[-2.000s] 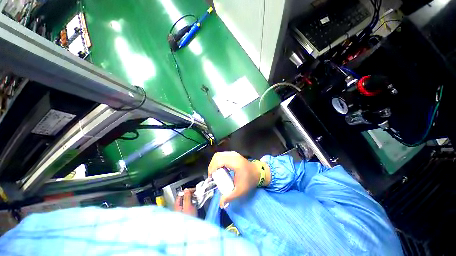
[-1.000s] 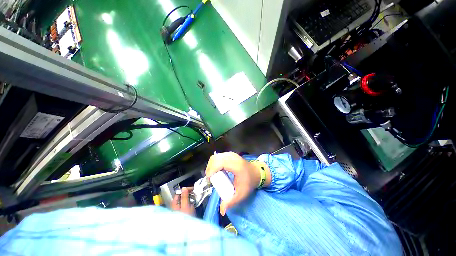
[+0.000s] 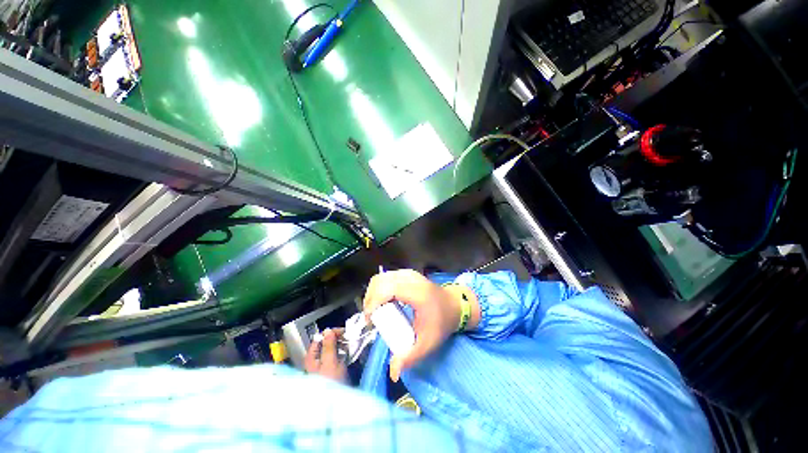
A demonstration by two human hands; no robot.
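Observation:
My right hand (image 3: 418,311), with a yellow band at the wrist, is closed round a small white block (image 3: 392,328) that looks like a power adapter. My left hand (image 3: 327,356) is lower and to the left, mostly hidden by my blue sleeve; only some fingers show. A crumpled white cable bundle (image 3: 356,336) lies between the two hands, with the left fingers against it. The left hand's exact grip on it is partly hidden.
A green bench (image 3: 257,168) holds a white paper (image 3: 412,162), a blue tool (image 3: 323,44) with a black cord, and a circuit board (image 3: 115,55). An aluminium frame (image 3: 133,133) crosses at left. Black machinery with a red regulator knob (image 3: 657,145) stands at right.
The bench, paper and blue tool have shifted slightly left and up in the view. Both hands keep nearly the same pose, with the white block still in the right hand.

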